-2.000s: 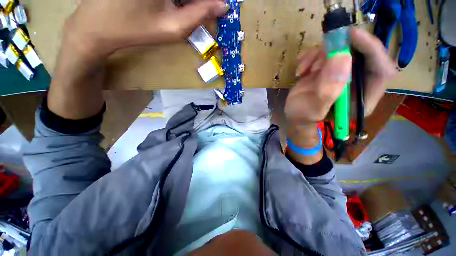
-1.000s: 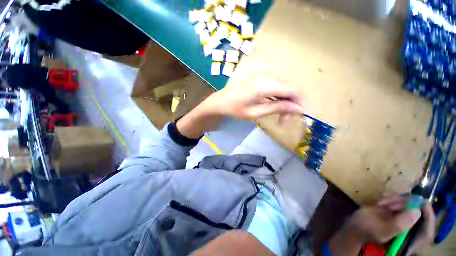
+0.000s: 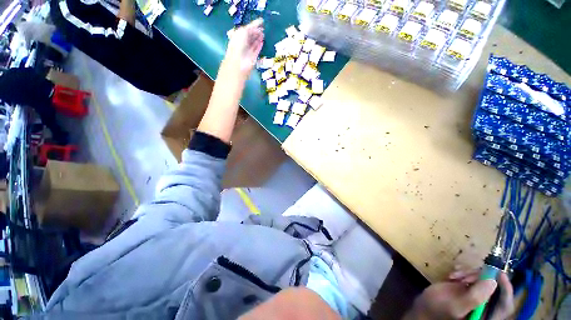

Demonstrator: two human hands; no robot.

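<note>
My right hand (image 3: 466, 297) holds the soldering iron (image 3: 491, 274) by its green handle at the lower right, its metal tip and bent feed tube pointing up. My left hand (image 3: 247, 45) is stretched out over the green mat at the upper left. Its fingers are curled beside a group of small blue boards with white cells (image 3: 241, 9). Whether it holds anything cannot be told. A loose pile of white and yellow pouch cells (image 3: 294, 74) lies just right of my left hand.
A clear tray (image 3: 401, 31) with rows of cells stands at the top. Stacked blue PCB panels (image 3: 523, 122) lie at the right, with thin blue strips (image 3: 516, 200) and blue-handled pliers (image 3: 531, 294) below. Dark specks dot the tan board (image 3: 388, 144). Another person's dark clothing (image 3: 119, 44) shows upper left.
The view has swung left. My left hand has moved from the blue board strip at the tan board's edge to the far green mat. That strip no longer shows there. My right hand keeps the iron.
</note>
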